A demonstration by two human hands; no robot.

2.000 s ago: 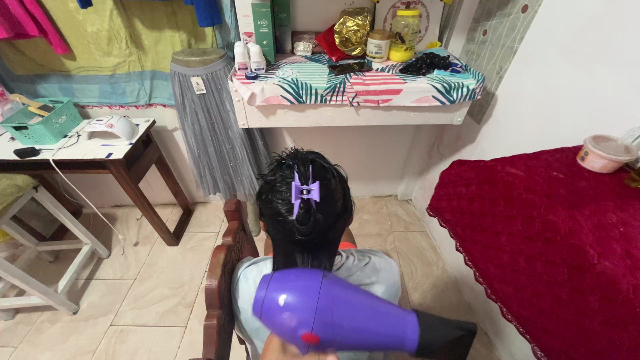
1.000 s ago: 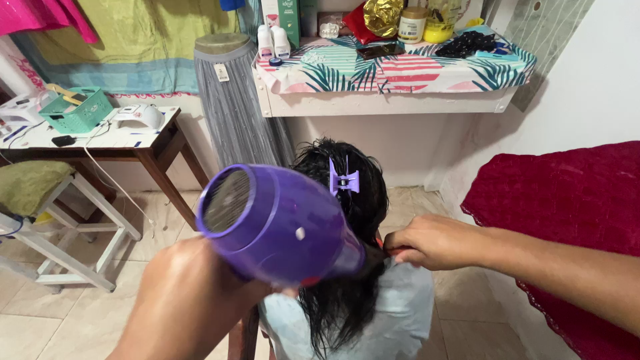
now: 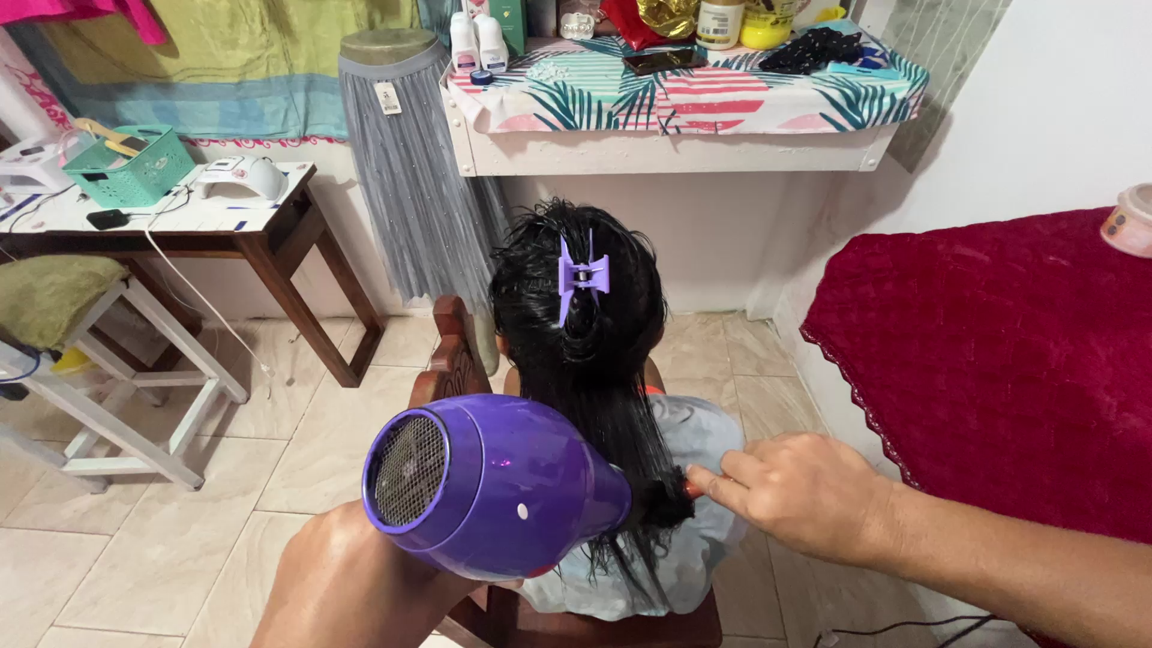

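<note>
A person with wet black hair [image 3: 594, 396] sits facing away on a carved wooden chair [image 3: 450, 351], a purple claw clip [image 3: 583, 275] holding up the hair at the back of the head. My left hand [image 3: 369, 576] grips a purple hair dryer [image 3: 504, 486], whose handle is hidden behind its body; the dark nozzle end is at the loose hair. In my right hand [image 3: 801, 495] is the red handle of a brush [image 3: 691, 488], its head wrapped in the hair ends and mostly hidden. Beneath the hair shows a light blue-grey shirt [image 3: 702, 432].
Ahead, a wall shelf [image 3: 666, 155] with a leaf-print cloth carries bottles and jars. Left are a table [image 3: 261, 236] with a green basket [image 3: 130, 171] and a nail lamp [image 3: 241, 177], and a white stool [image 3: 126, 405]. A red-covered surface [image 3: 981, 360] is at right, a cord [image 3: 909, 623] on the floor.
The hair dryer has swung from pointing right to aiming at the hair. My right hand, out of view two seconds ago, came in from the right and has since moved lower along the hair.
</note>
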